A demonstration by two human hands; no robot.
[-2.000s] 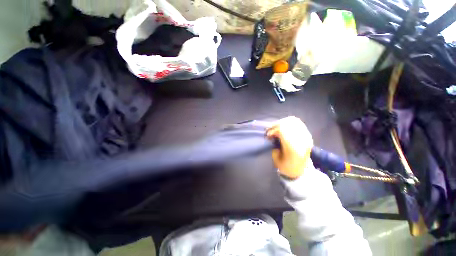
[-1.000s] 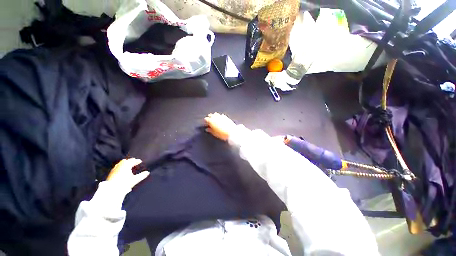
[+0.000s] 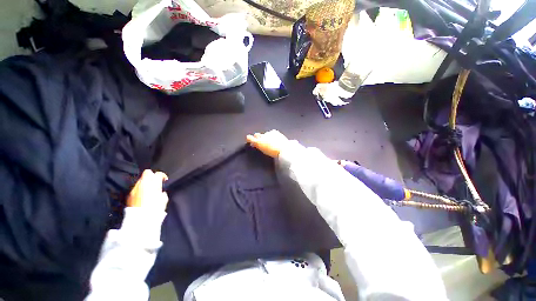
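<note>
A dark navy-black garment piece (image 3: pixel 205 214) lies on the dark ironing table (image 3: pixel 352 132) in front of me. Its far edge runs as a narrow dark band between my hands, and a short slit or pocket line shows near its middle. My left hand (image 3: pixel 147 188) grips the left end of that edge. My right hand (image 3: pixel 265 143) pinches the right end, farther from me. The steam iron (image 3: pixel 376 181) rests at the right, its purple wrapped handle partly behind my right forearm; its soleplate is hidden.
A large dark garment pile (image 3: pixel 59 153) fills the left. Behind stand a white plastic bag (image 3: pixel 229 70), a blunt dark pad (image 3: pixel 211 102), a smartphone (image 3: pixel 269 82), an orange fruit (image 3: pixel 324 74), a small cutter (image 3: pixel 324 108) and a snack packet (image 3: pixel 329 35). Hose lines (image 3: pixel 438 206) run right to a support.
The blurred cloth in the oldest frame now lies spread on the table. Since one second ago, both hands have closed on its far edge, which is straighter, and the slit line has come into view.
</note>
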